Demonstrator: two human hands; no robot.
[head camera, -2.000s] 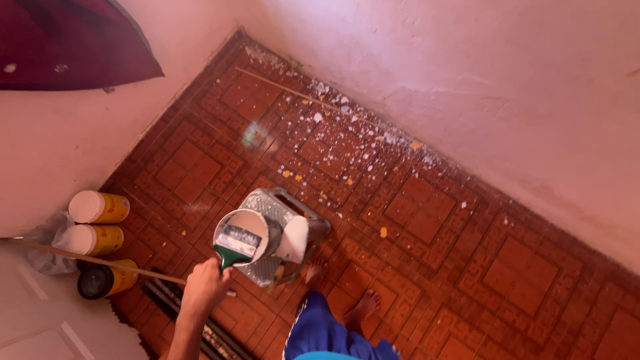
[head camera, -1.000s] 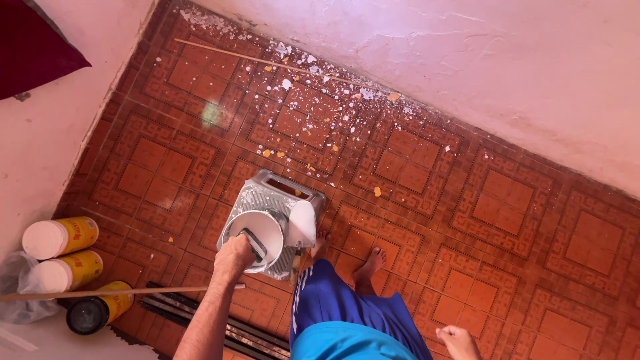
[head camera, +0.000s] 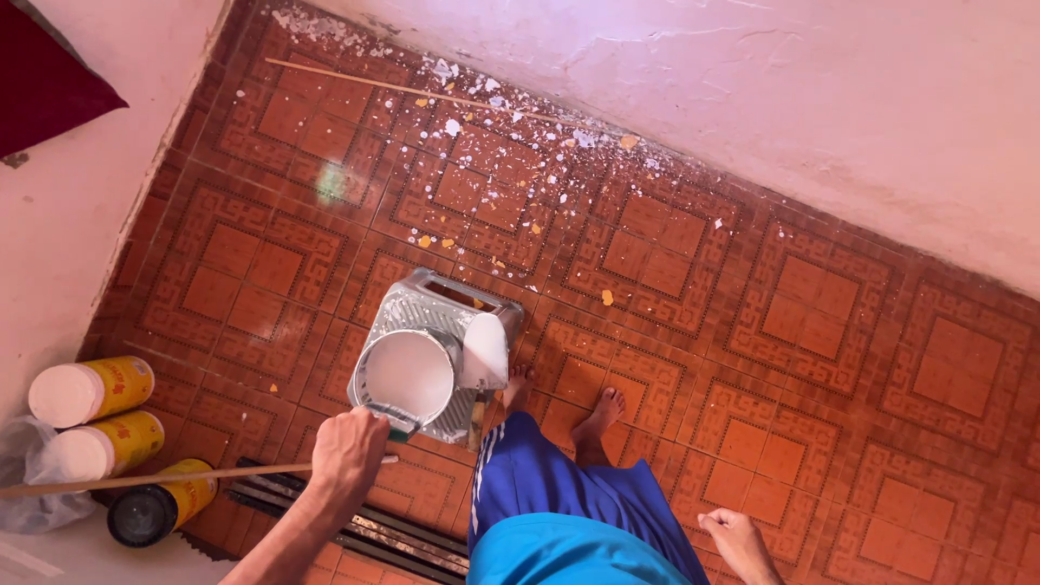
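Note:
My left hand (head camera: 351, 448) grips a wide green paintbrush (head camera: 396, 421) at the near rim of an open bucket of whitish paint (head camera: 408, 375). The bucket stands on a grey plastic step stool (head camera: 431, 307) spattered with paint. Beside it on the stool are a white object (head camera: 485, 345), not clearly identifiable, and a tool with a wooden handle (head camera: 476, 422). My right hand (head camera: 727, 528) hangs over the tiled floor at lower right, its fingers curled, with nothing visible in it. The lower part of the brush is partly hidden by the hand and rim.
Yellow-labelled containers (head camera: 130, 386) and a clear plastic bag (head camera: 49, 487) stand by the left wall. A wooden stick (head camera: 244, 471) passes near my left hand. Dark metal bars (head camera: 390, 528) lie behind the stool. Paint flakes (head camera: 487, 162) and a thin stick (head camera: 366, 80) lie along the wall (head camera: 772, 89).
The brush, in view above the bucket two seconds ago, was down inside it one second ago and is now at its near rim. My right hand has come into view. The view has shifted.

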